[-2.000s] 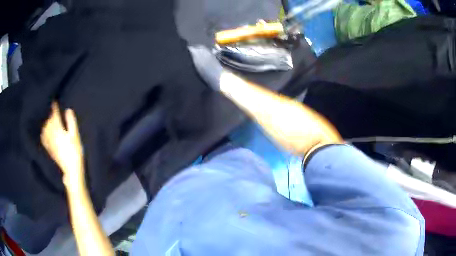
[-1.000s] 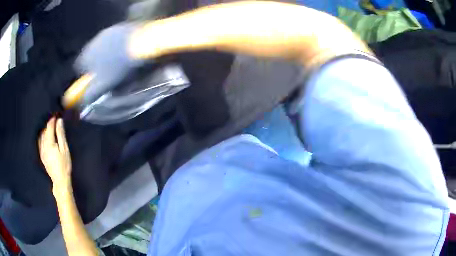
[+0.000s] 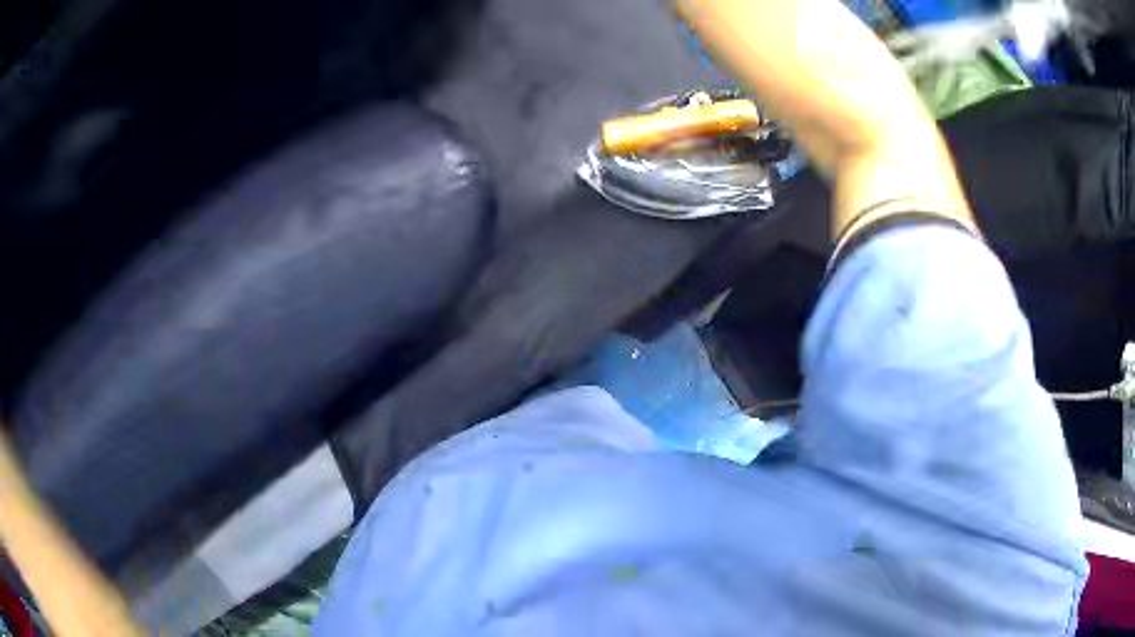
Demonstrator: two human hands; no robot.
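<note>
The steam iron [image 3: 685, 162], silver with an orange-tan handle, lies on the dark grey pressing cover [image 3: 597, 274], with no hand on it. A long rounded dark blue-grey padded form [image 3: 286, 286] runs from the lower left to the centre; it looks smooth. Black cloth [image 3: 187, 75], perhaps the jacket, fills the upper left around it. My left forearm shows at the left edge, its hand cut off by the picture's edge. My right forearm reaches up past the iron and out of the top edge, so that hand is hidden too.
More dark garments [image 3: 1046, 187] lie at the right. Green cloth [image 3: 983, 81] and blue material are at the upper right. A light blue sheet [image 3: 672, 386] hangs by the table's front edge. A pale grey panel [image 3: 280, 523] shows at the lower left.
The iron has moved from the black cloth at the left and is let go at the upper centre. The dark cloth has shifted, and the rounded form now shows. Both hands have left the picture.
</note>
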